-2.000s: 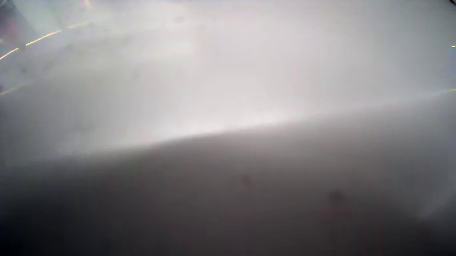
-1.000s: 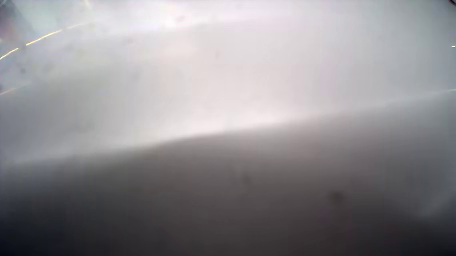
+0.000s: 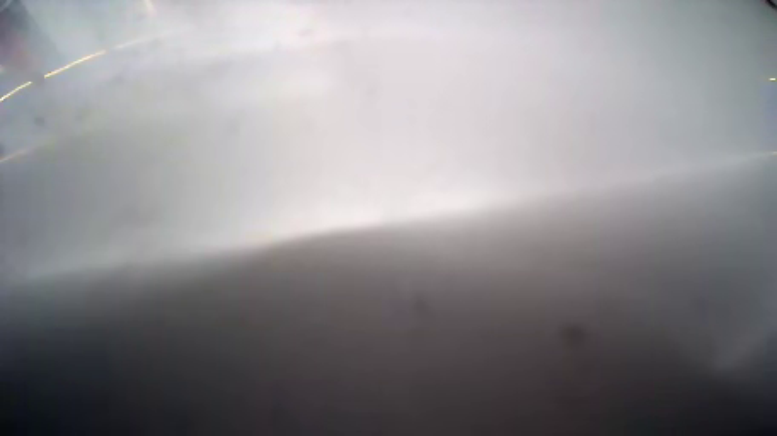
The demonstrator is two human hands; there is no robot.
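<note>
A blurred pale surface (image 3: 366,145) fills the upper part of the view, very close to the camera. A dark grey area (image 3: 341,341) fills the lower part, below a bright slanting edge. I cannot tell what either one is. Neither my left hand nor my right hand shows. No work piece or tool can be made out.
Thin yellowish curved lines (image 3: 75,65) run across the upper left. A blurred dark and reddish patch (image 3: 21,43) shows in the top left corner. Small dark smudges lie over the picture.
</note>
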